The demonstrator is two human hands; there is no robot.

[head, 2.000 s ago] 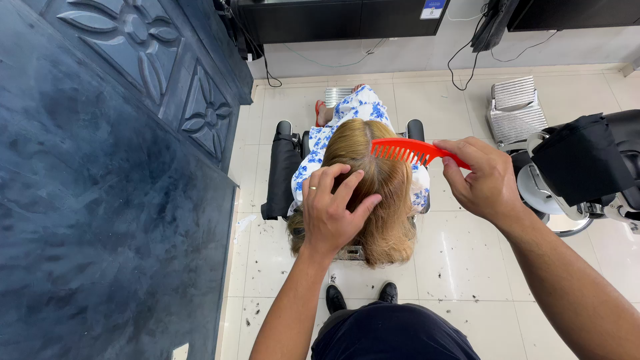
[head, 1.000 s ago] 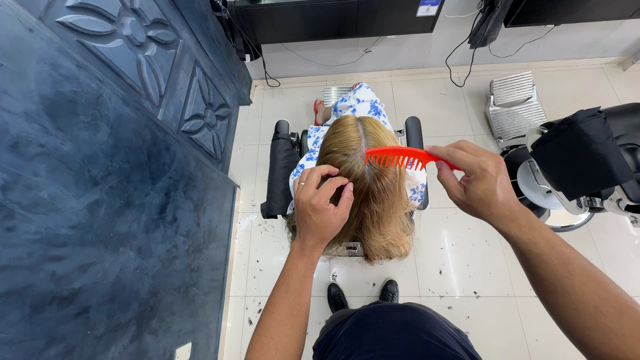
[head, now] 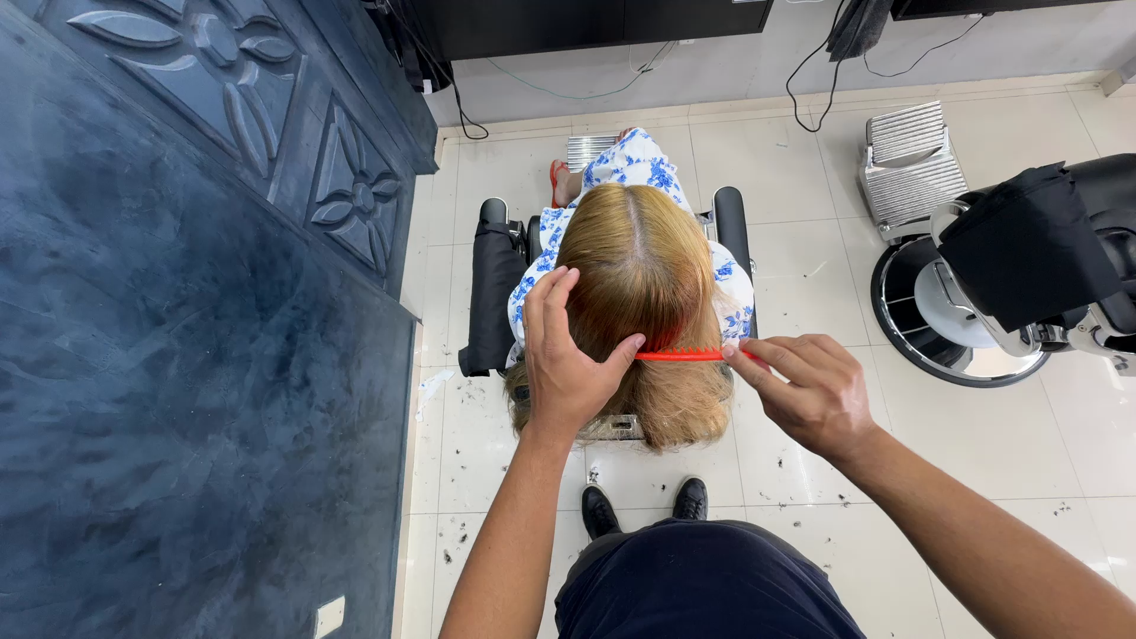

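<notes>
A seated person's long blond hair (head: 621, 240), parted along the top, lies below me and hangs over the chair back. My right hand (head: 808, 382) grips the end of a red wide-tooth comb (head: 688, 355), whose teeth are in the hair at the back of the head. My left hand (head: 568, 355) rests against the left side of the hair, fingers spread, thumb tip by the comb's far end. Whether it pinches any strands cannot be told. The person wears a white dress with blue flowers (head: 635, 167).
Black padded armrests (head: 731, 226) flank the seated person. A second salon chair with a black cloth (head: 1029, 248) and a ridged metal footrest (head: 914, 169) stands at right. A dark blue carved panel (head: 204, 355) borders the left. Hair clippings dot the tiled floor (head: 799, 461).
The red comb in my right hand has moved from the top of the head down to the back. My left hand, curled a second ago, has spread its fingers along the side of the hair.
</notes>
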